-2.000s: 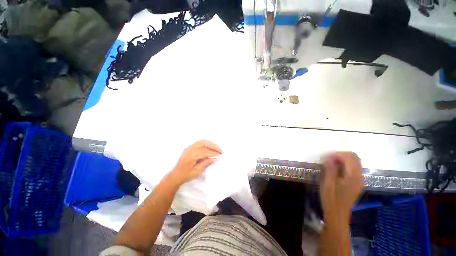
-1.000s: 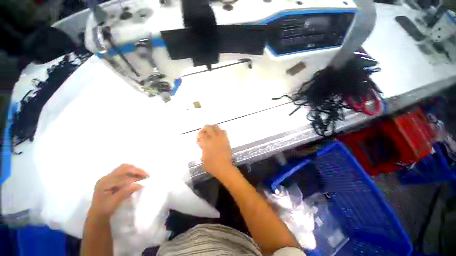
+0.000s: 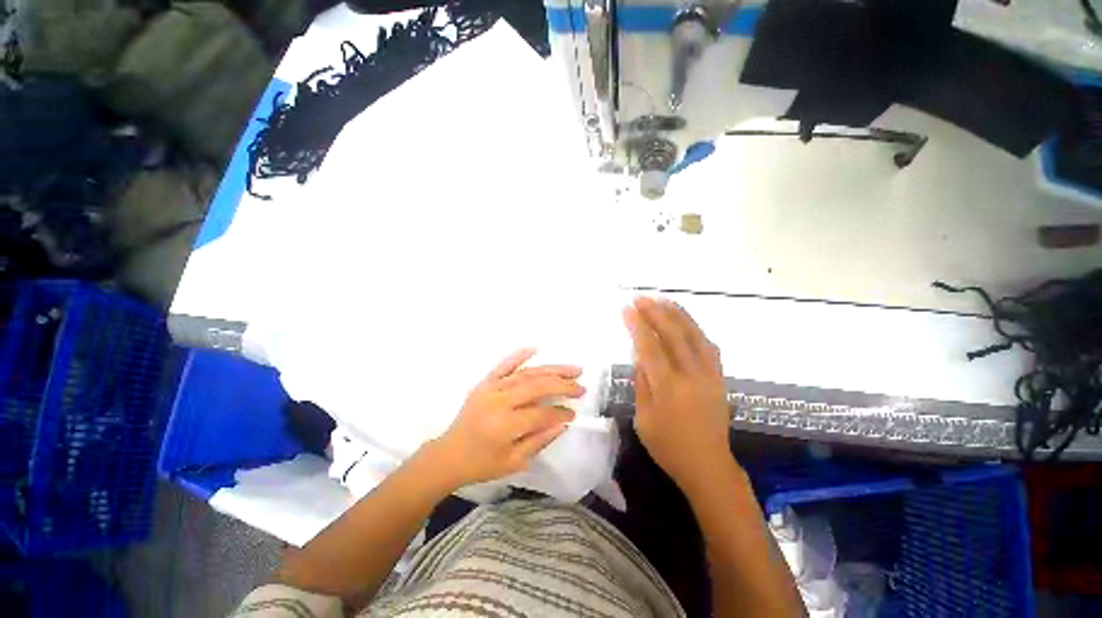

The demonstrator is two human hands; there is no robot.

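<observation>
A large white fabric panel (image 3: 447, 205) lies on the table left of the sewing point and hangs over the front edge. My left hand (image 3: 520, 417) rests on the panel near the front edge, fingers spread, palm down. My right hand (image 3: 674, 368) lies flat at the panel's right edge, fingers extended and pointing toward the machine; I see nothing held in it. The presser foot area (image 3: 653, 163) is behind the hands, with a blue tab (image 3: 694, 156) beside it. The panel's edge under the fingers is hard to tell from the white tabletop.
Black trim bundles lie at the back left (image 3: 344, 91) and far right (image 3: 1069, 356). Black cloth (image 3: 900, 73) drapes on the machine. A measuring tape (image 3: 846, 418) runs along the front edge. Blue crates stand at left (image 3: 85, 423) and below right (image 3: 967, 543).
The view swung right and came back left. My right hand has moved left to the panel's edge. My left hand has opened flatter on the cloth, and the hanging corner is drawn up.
</observation>
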